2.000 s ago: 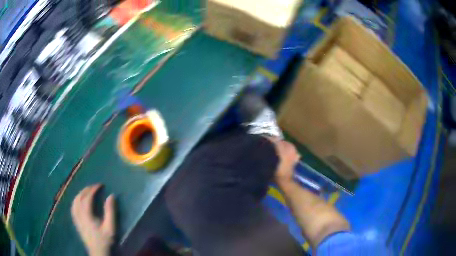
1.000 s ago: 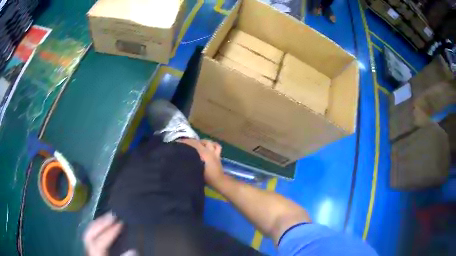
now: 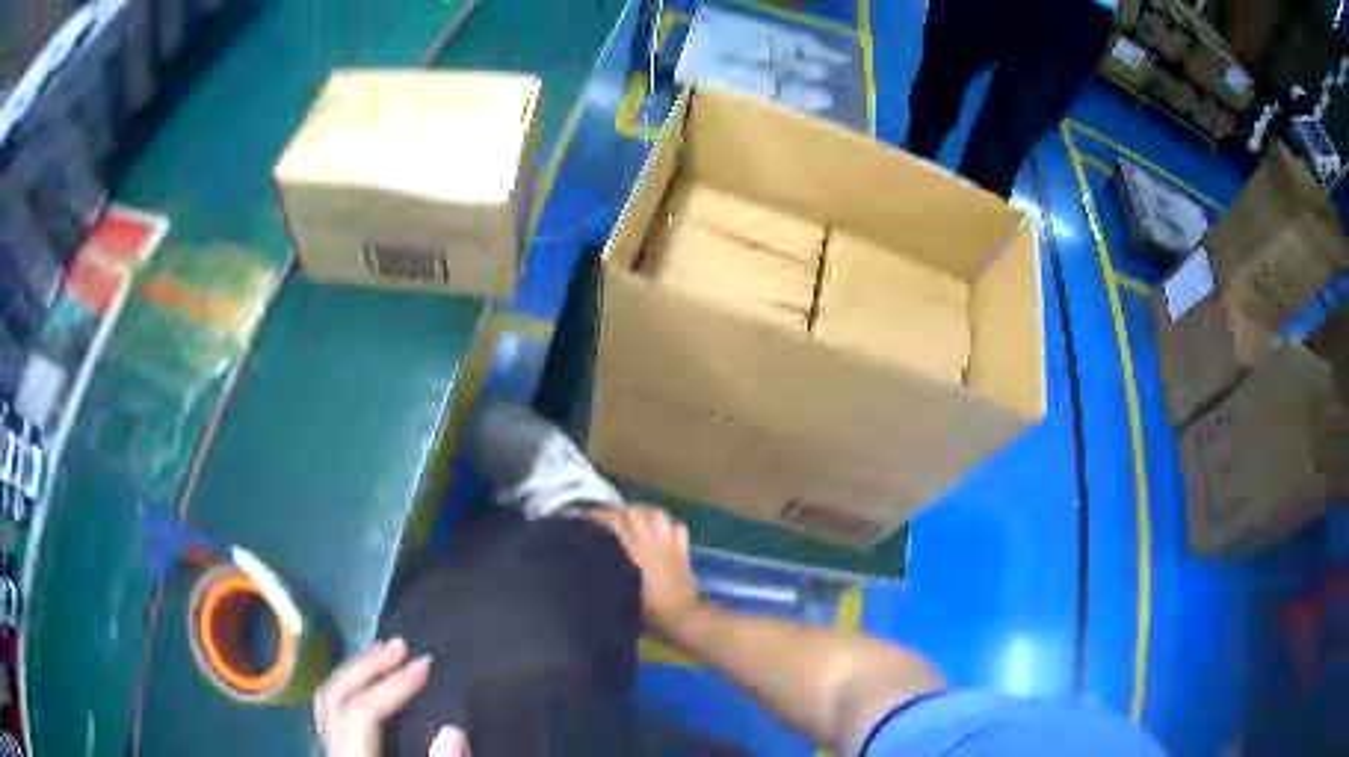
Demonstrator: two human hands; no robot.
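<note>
My right hand [image 3: 653,558] lies on the ankle beside the grey-white shoe [image 3: 550,470], its fingers partly hidden by the dark trousers [image 3: 518,629]. I cannot tell if it grips anything. My left hand [image 3: 382,701] is at the bottom edge, partly cut off, fingers apart at the trouser leg and empty. The tape dispenser [image 3: 252,633] with its orange ring lies on the green bench left of my left hand. A closed small carton [image 3: 407,185] with a dark label block stands on the bench further up. The large open master carton [image 3: 755,407] holds several small cartons [image 3: 895,303].
The green bench [image 3: 333,392] runs along the left, with blurred product rows at its far side. A person in dark trousers [image 3: 994,74] stands on the blue floor behind the master carton. More brown cartons [image 3: 1258,451] stand at the far right.
The view has swung right and then slightly back. My left hand has moved from over the bench to the trouser leg. My right hand stays by the shoe. A standing person has come into view.
</note>
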